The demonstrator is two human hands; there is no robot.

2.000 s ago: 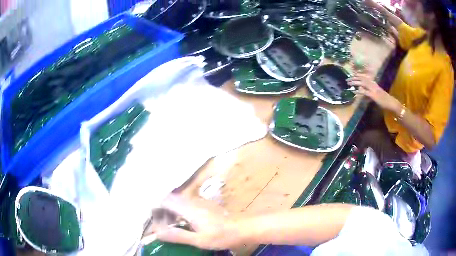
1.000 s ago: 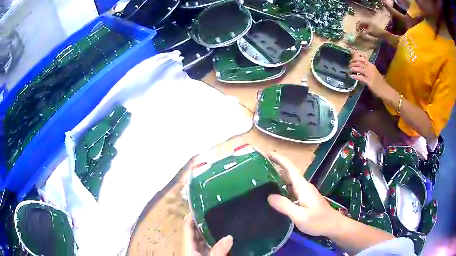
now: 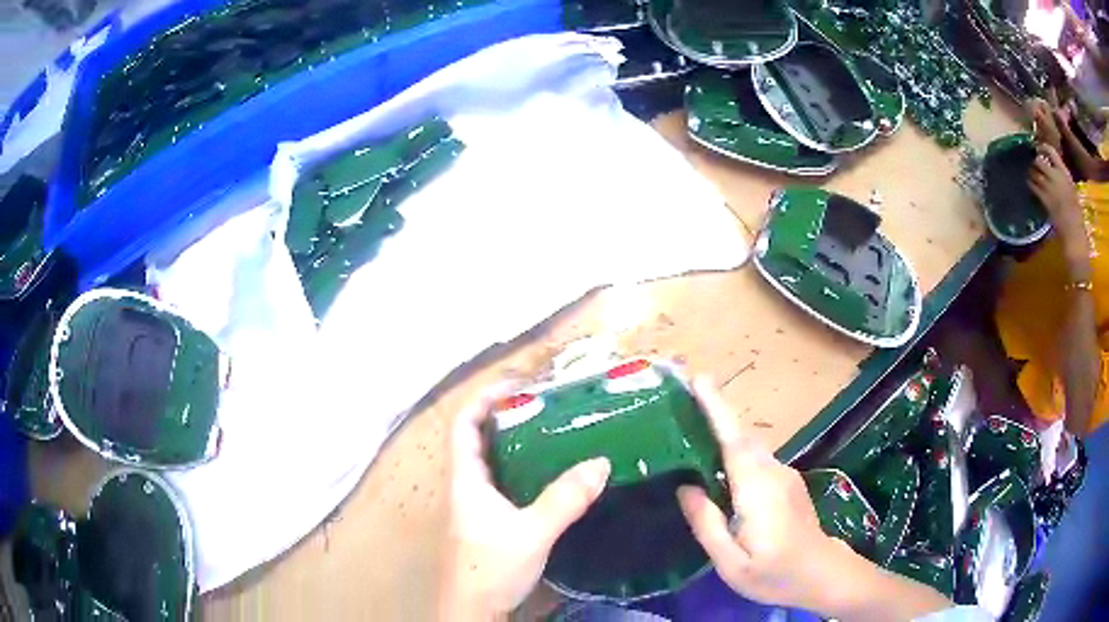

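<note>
A glossy green car body shell (image 3: pixel 608 437) is at the bottom centre of the head view, its squarer end with red and white tail lights facing away and its dark recess nearer me. My left hand (image 3: pixel 517 510) holds its left side, thumb on the green top. My right hand (image 3: pixel 760 516) holds its right side, fingers by the recess edge. Both hands are bare. Small green panels (image 3: pixel 353 207) lie piled on the white sheet (image 3: pixel 535 207). A small translucent whitish lump (image 3: pixel 590 355) lies on the board just beyond the shell.
Another shell (image 3: pixel 839 261) lies on the board at right. Overlapping shells (image 3: pixel 760 109) are at the back. More shells stand at left (image 3: pixel 140 377) and lower right (image 3: pixel 912 486). A long blue bin (image 3: pixel 304 134) is behind the sheet. A person in yellow (image 3: pixel 1040 316) holds a shell at far right.
The view has shifted, moving the bench contents. Two seconds ago one arm reached across the lower front; one second ago both hands held the shell. Its tail-light end now appears more foreshortened.
</note>
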